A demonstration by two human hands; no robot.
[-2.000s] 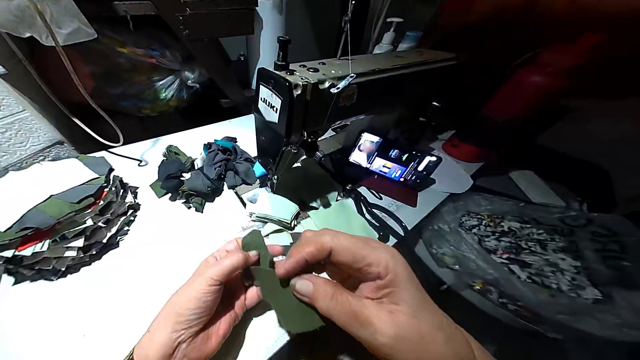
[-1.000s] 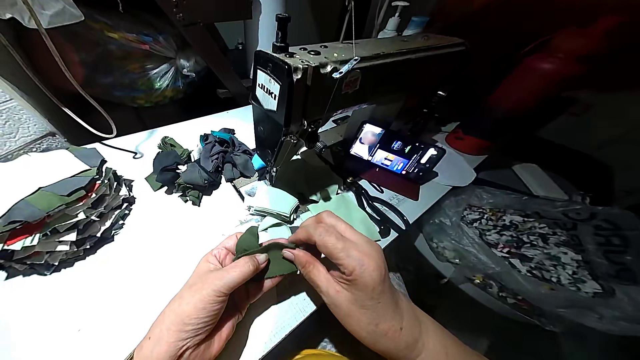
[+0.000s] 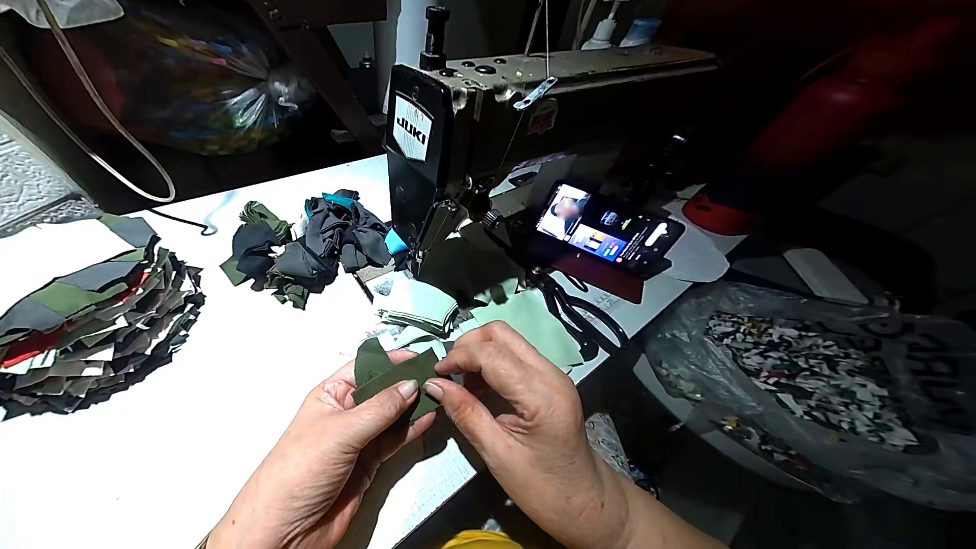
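Note:
Dark green fabric pieces are held between both hands, in front of a Juki sewing machine. My left hand pinches them with the thumb on top and the fingers beneath. At their right edge, my right hand grips the cloth between thumb and index finger. Just beyond the hands lie a small stack of pale green fabric pieces and a flat pale green piece. Black-handled scissors rest to the right of these, partly over the table edge area.
A layered stack of fabric scraps stands at the left, with bundled dark cloth pieces nearer the machine. A lit smartphone leans right of the needle area. A plastic bag of shredded scraps sits beyond the table's right edge.
Both hands have stayed together in front of the machine while turning the dark green cloth, which now lies flatter between the fingers than one second ago.

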